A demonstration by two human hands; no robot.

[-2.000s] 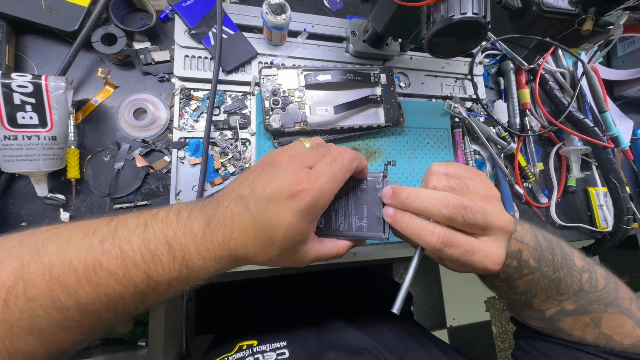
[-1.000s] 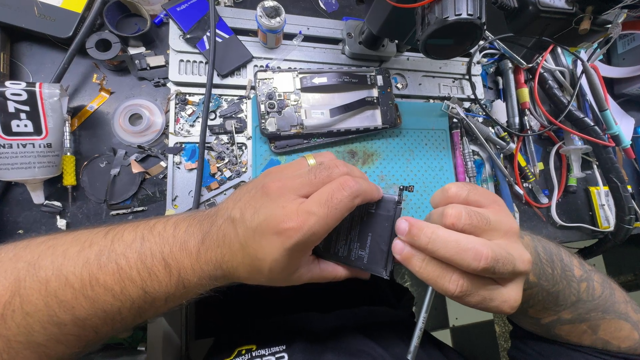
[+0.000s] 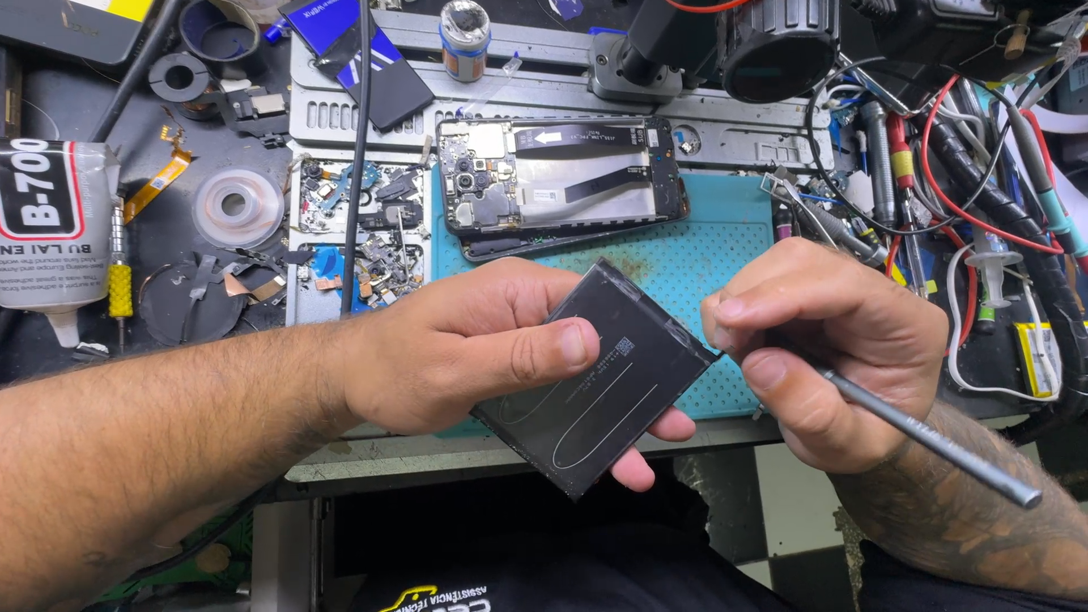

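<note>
A black phone battery lies in my left hand, thumb across its face and fingertips showing beyond its lower edge. My right hand is at the battery's right corner and holds a slim grey metal tool, its handle pointing down and right; its tip is hidden by the fingers. Whether the right fingertips touch the battery cannot be told. Behind the hands, an opened smartphone shows its circuit board and flex cables, resting at the upper edge of a teal perforated mat.
Small phone parts fill a metal tray at the left of the mat. A B-700 adhesive tube and a wire spool lie farther left. Tweezers, cables and a syringe crowd the right. A black cable crosses the tray.
The battery has turned over in my left hand and now shows a face with pale curved lines. My right hand has turned, with the grey tool's handle now pointing farther right.
</note>
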